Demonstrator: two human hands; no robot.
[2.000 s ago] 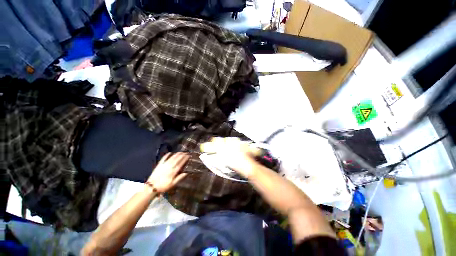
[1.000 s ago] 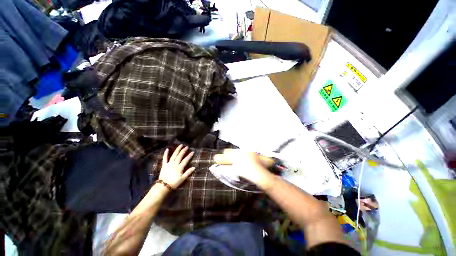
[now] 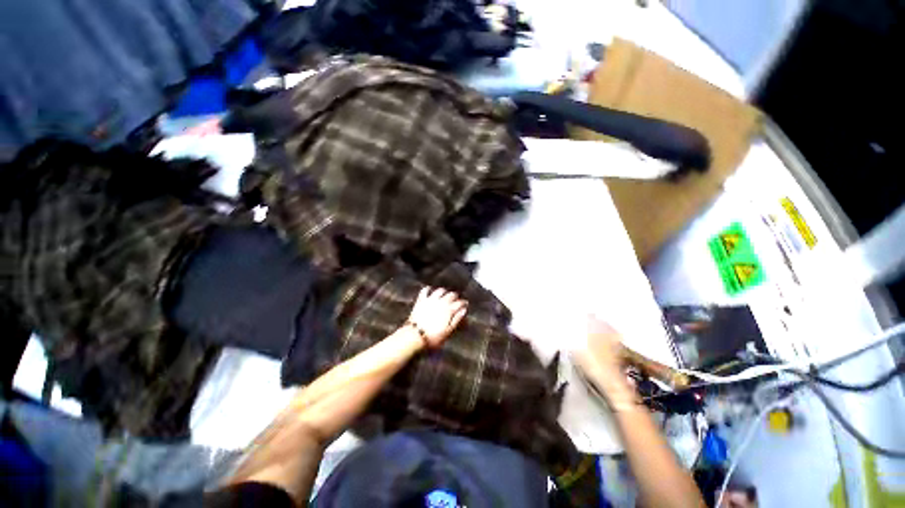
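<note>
The plaid garment piece point(image 3: 466, 367), dark brown with pale check lines, lies with some creases in front of me, its left end beside the plain dark sleeve board point(image 3: 238, 288). My left hand point(image 3: 437, 316) rests on top of its upper middle, fingers slightly bent and not visibly gripping cloth. My right hand point(image 3: 600, 359) is blurred, right of the garment over the white table cover. It is on the steam iron point(image 3: 585, 407), whose pale plate shows beneath and below the hand. The exact grip is hidden by blur.
A plaid pile point(image 3: 392, 159) lies beyond my hands, another point(image 3: 89, 258) at far left. A thin padded arm point(image 3: 625, 129) stands before upright cardboard point(image 3: 685, 109). The dark iron rest point(image 3: 714, 332), hose point(image 3: 754, 374) and cables are at right. Blue denim point(image 3: 109, 60) is upper left.
My right hand and the iron have moved right, off the garment onto the white cover. My left hand has shifted right across the cloth. The camera view has also shifted.
</note>
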